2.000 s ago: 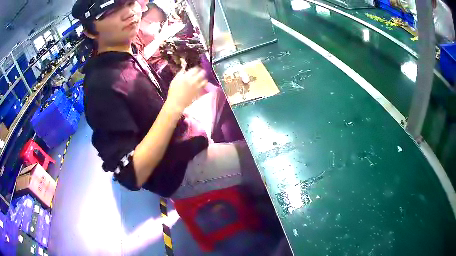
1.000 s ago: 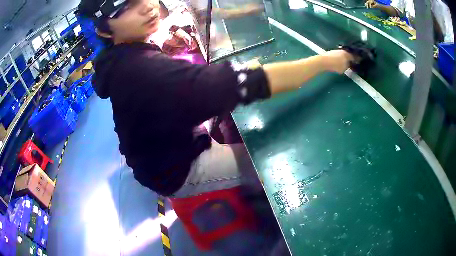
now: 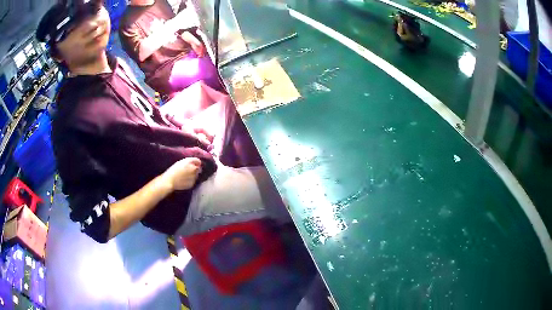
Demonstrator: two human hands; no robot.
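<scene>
Neither of my hands is in the picture. The glossy dark-green worktable lies nearest in front of me, with whitish specks and smeared marks on it. A tan board lies on its far left part, and a small white bottle is on the board. A black bundle with a tan part sits beyond the pale rail, on the green surface there.
A seated person is at the table's left side on a red stool, hands at the lap. Another person sits behind. A pale metal post stands at the right; a blue bin is beyond it.
The neighbour's arm reached over the table with a black bundle and has drawn back to the lap. The bundle now lies beyond the rail. The view has shifted right.
</scene>
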